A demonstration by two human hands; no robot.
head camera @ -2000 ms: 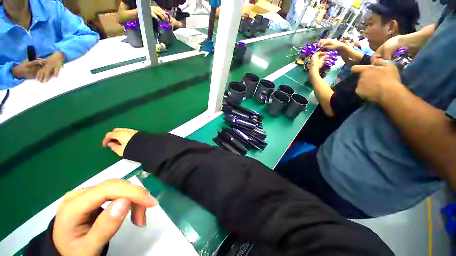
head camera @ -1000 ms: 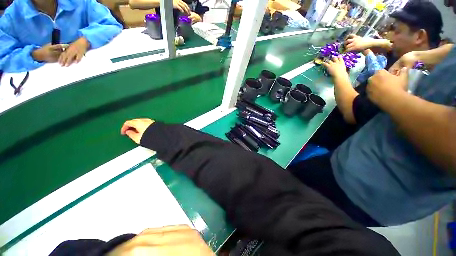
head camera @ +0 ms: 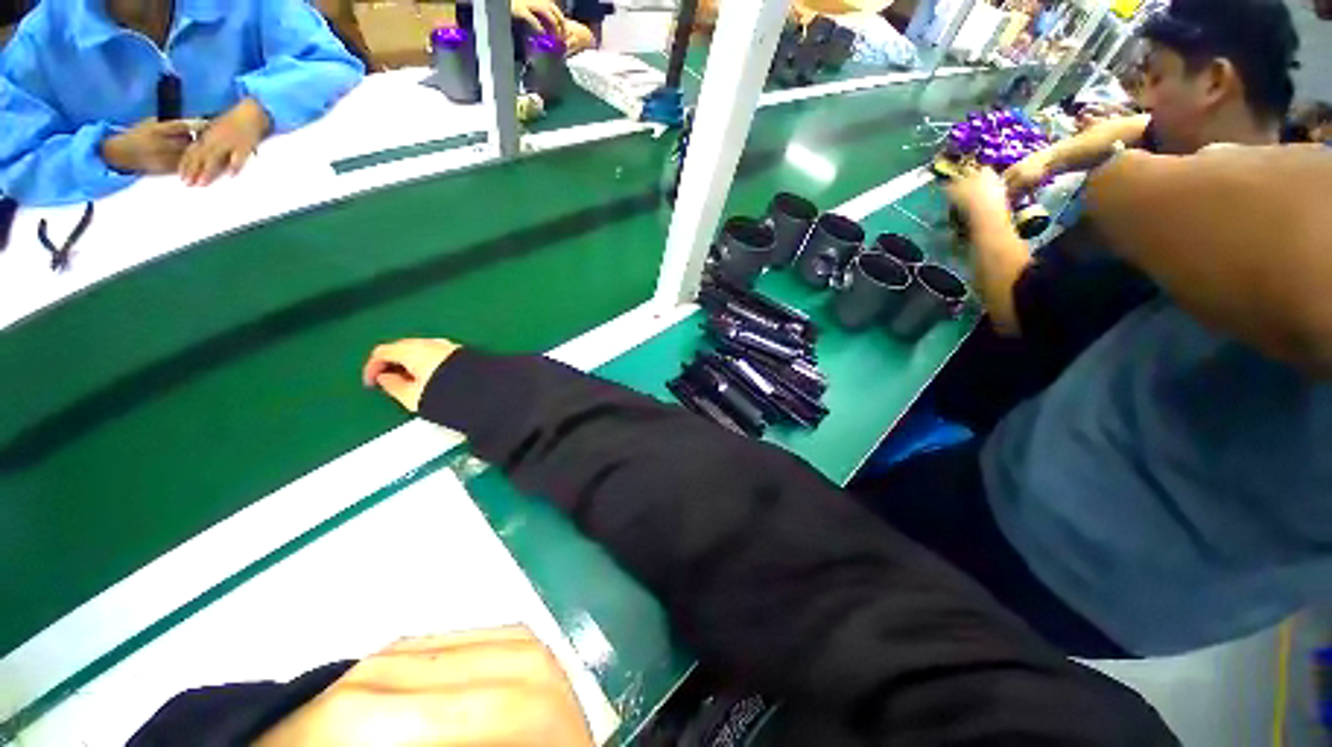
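Observation:
My right hand point(head camera: 412, 374) rests at the white rail beside the green belt, its black sleeve reaching in from the lower right. Its fingers are loosely curled with a small gap, and no object shows in it. My left hand point(head camera: 446, 693) is at the bottom edge, cut off; only its back shows and its fingers are hidden. It is over the white sheet point(head camera: 351, 584) on the green bench. Slim black handle shells point(head camera: 752, 365) lie in a pile on the bench beyond my right forearm. Several wide black barrel housings point(head camera: 874, 288) stand behind them.
The green belt point(head camera: 292, 365) curves across the left. A white post point(head camera: 719, 161) rises from the rail. A person in blue sits opposite, near dark pliers point(head camera: 64, 234). People work close on the right, by a purple parts heap point(head camera: 998, 137). Two purple-rimmed black barrels stand opposite.
My left hand has dropped from over the sheet to the bottom edge, hiding its fingers. My right hand stays at the rail. The view has shifted. The near person's hands on the right are now hidden.

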